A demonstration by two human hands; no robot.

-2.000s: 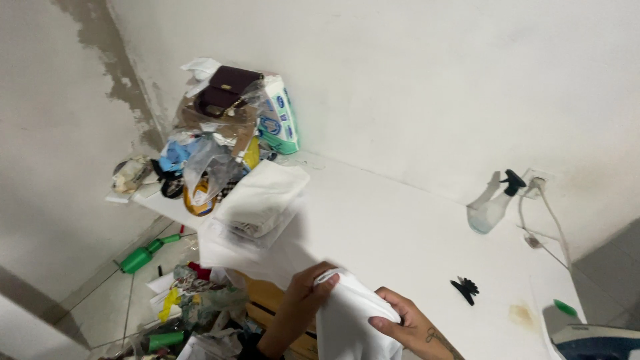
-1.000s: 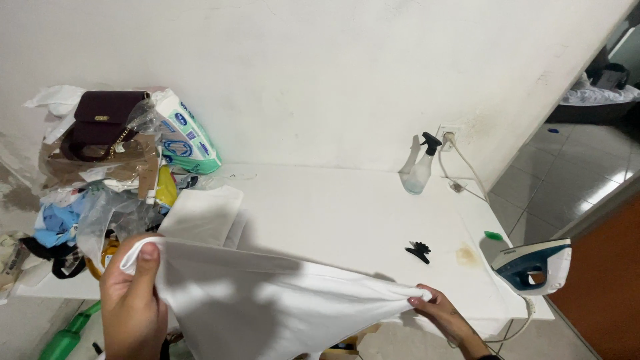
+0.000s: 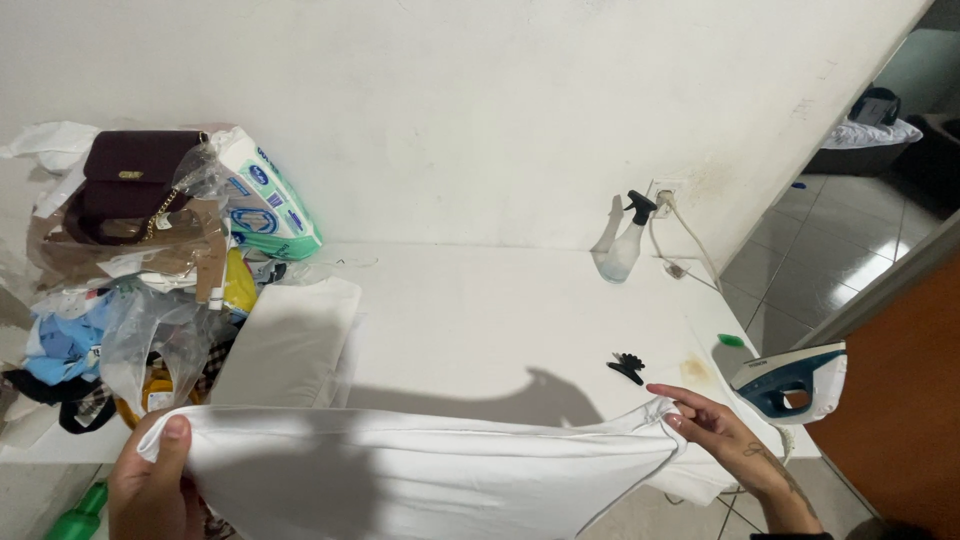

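Observation:
A white cloth (image 3: 450, 465), perhaps a garment, is stretched between my two hands over the front edge of the white table. My left hand (image 3: 161, 465) pinches its left corner between thumb and fingers. At the other end my right hand (image 3: 709, 431) grips the right corner, its index finger extended. Behind the cloth, a folded white cloth (image 3: 289, 341) lies on the table at left. A black hair claw clip (image 3: 628, 367) rests just beyond my right hand. The steam iron (image 3: 795, 382) stands at the table's right edge. Much of the stretched cloth hangs below the view.
A spray bottle (image 3: 622, 251) stands by the wall outlet (image 3: 666, 196), where a cord is plugged in. A dark handbag (image 3: 142, 172), plastic bags and a plastic-wrapped pack (image 3: 266, 202) crowd the table's left. A small green object (image 3: 730, 340) lies near the iron. Below left is a green bottle (image 3: 79, 514).
The white cloth, bunched between my hands two seconds ago, is now spread wide, with my hands far apart. The view has swung to the right. Since one second ago, the cloth's top edge is more level.

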